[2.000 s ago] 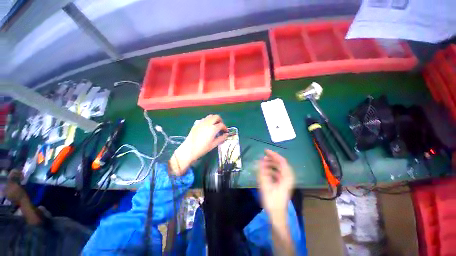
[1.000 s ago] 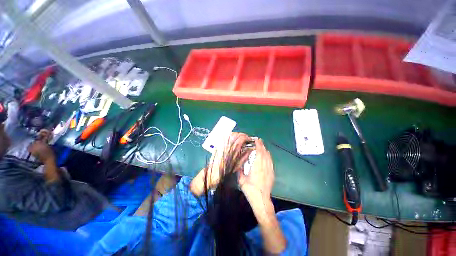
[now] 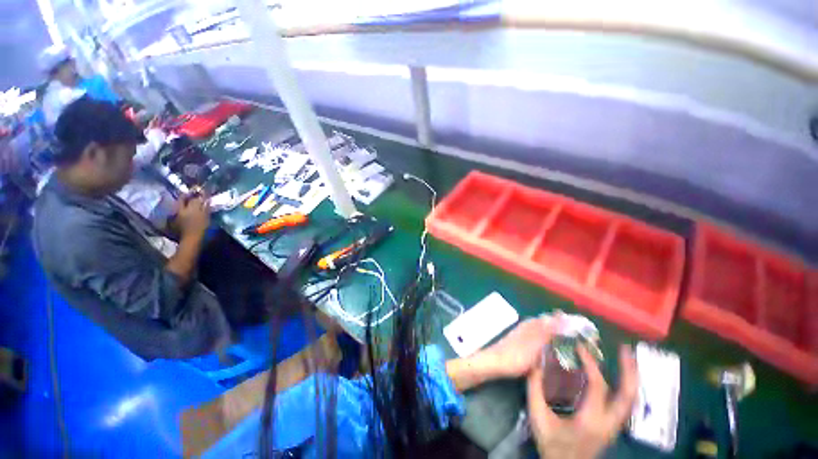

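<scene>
My left hand (image 3: pixel 511 351) reaches in from the left, its fingers at the upper end of a small blurred block, likely a battery cell (image 3: pixel 565 378), with a dark face. My right hand (image 3: pixel 581 421) grips the block's sides between thumb and fingers. Something pale and shiny shows at its top end, too blurred to name. A white case shell (image 3: pixel 482 323) lies on the green bench left of my hands. Another white shell (image 3: pixel 657 394) lies right of my right hand.
Two red compartment trays (image 3: pixel 554 235) stand behind. White cables (image 3: pixel 368 291), orange-handled tools (image 3: pixel 341 256) and many white parts (image 3: pixel 309 175) lie left. A mallet (image 3: pixel 734 385) lies at the right. A seated person (image 3: pixel 126 242) works at the left. Dark hair strands hang across the view.
The view has swung left, so the bench things sit further right and the seated person shows more fully. Both hands have stayed together, and the dark face of the block now shows between them.
</scene>
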